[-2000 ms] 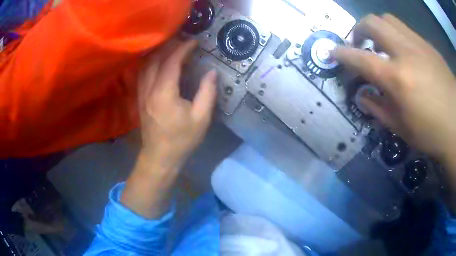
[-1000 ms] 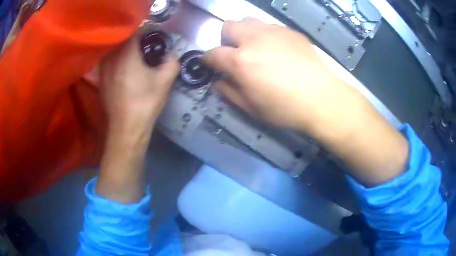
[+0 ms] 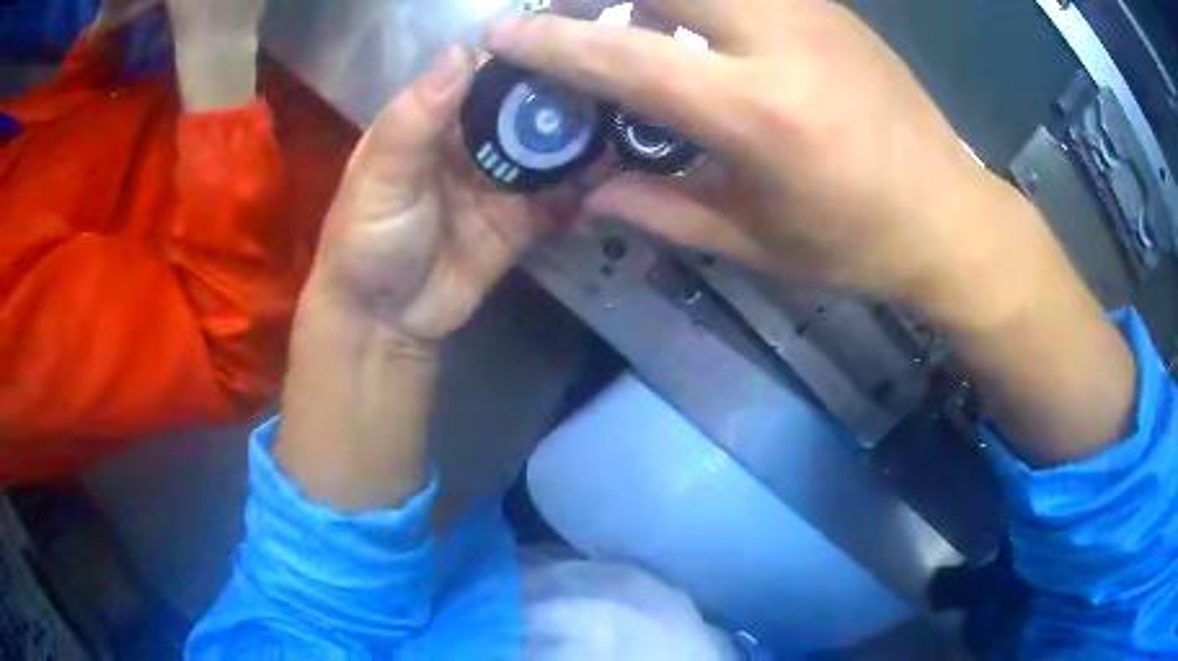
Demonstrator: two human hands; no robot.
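Note:
A round black disc unit [image 3: 543, 123] with pale concentric rings and small white marks near its rim is held tilted above the bench. My left hand [image 3: 413, 220] holds it from the left, with the thumb at its edge. My right hand [image 3: 775, 155] reaches over from the right, fingers along its top edge. A second dark disc [image 3: 650, 142] shows partly under my right hand; whether that hand grips it is hidden. A grey metal plate assembly [image 3: 827, 355] lies below, partly covered by my right hand and forearm.
Another person's orange sleeve [image 3: 226, 194] and hand are at the upper left. A white rounded surface [image 3: 698, 517] is below the bench edge. The dark green conveyor [image 3: 982, 78] carries metal parts at the upper right.
My left hand has turned palm up and now holds a pale-ringed disc unit. My right hand has moved right, staying close to the left. The orange sleeve has drawn back from my left hand.

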